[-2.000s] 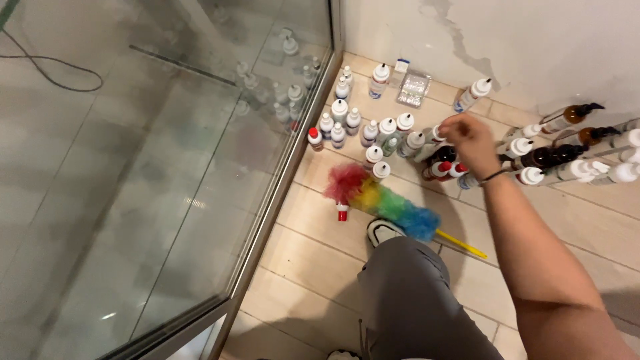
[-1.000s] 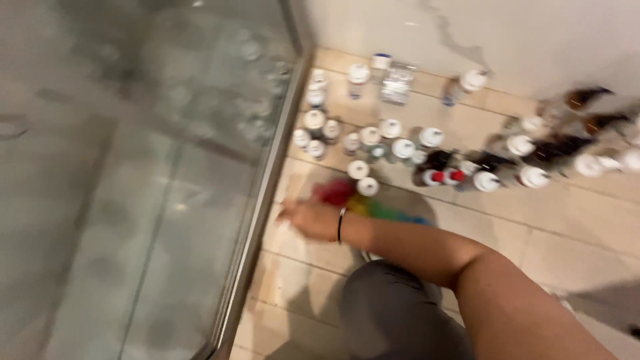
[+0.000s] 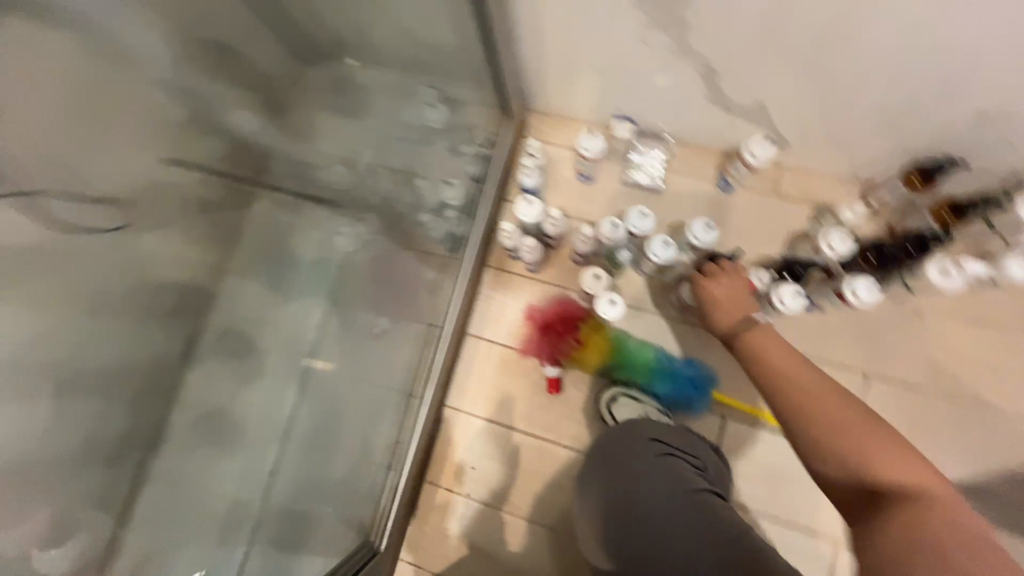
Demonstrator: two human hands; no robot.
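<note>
My right hand (image 3: 724,298) reaches down into the group of bottles on the floor, its fingers at a dark-topped item (image 3: 718,259). Blur and the back of the hand hide whether it grips anything. White-capped bottles stand close by on both sides, one (image 3: 702,232) just above the hand and another (image 3: 790,297) to its right. Below them lies a rainbow feather duster (image 3: 636,356) with a yellow handle (image 3: 744,408) passing toward my forearm. A small red-and-white container (image 3: 553,378) is beside the duster's red end. My left hand is out of view.
A glass shower panel with a metal frame (image 3: 456,328) borders the left. Along the wall (image 3: 608,56) are more bottles (image 3: 590,146) and a clear packet (image 3: 648,160). Brown pump bottles (image 3: 932,172) stand at the right. My shoe (image 3: 632,406) is beside the duster.
My right hand went from the bottles leftward to near the duster's red end, then back to the bottles. The red-capped bottle seen earliest by the shower frame no longer shows there.
</note>
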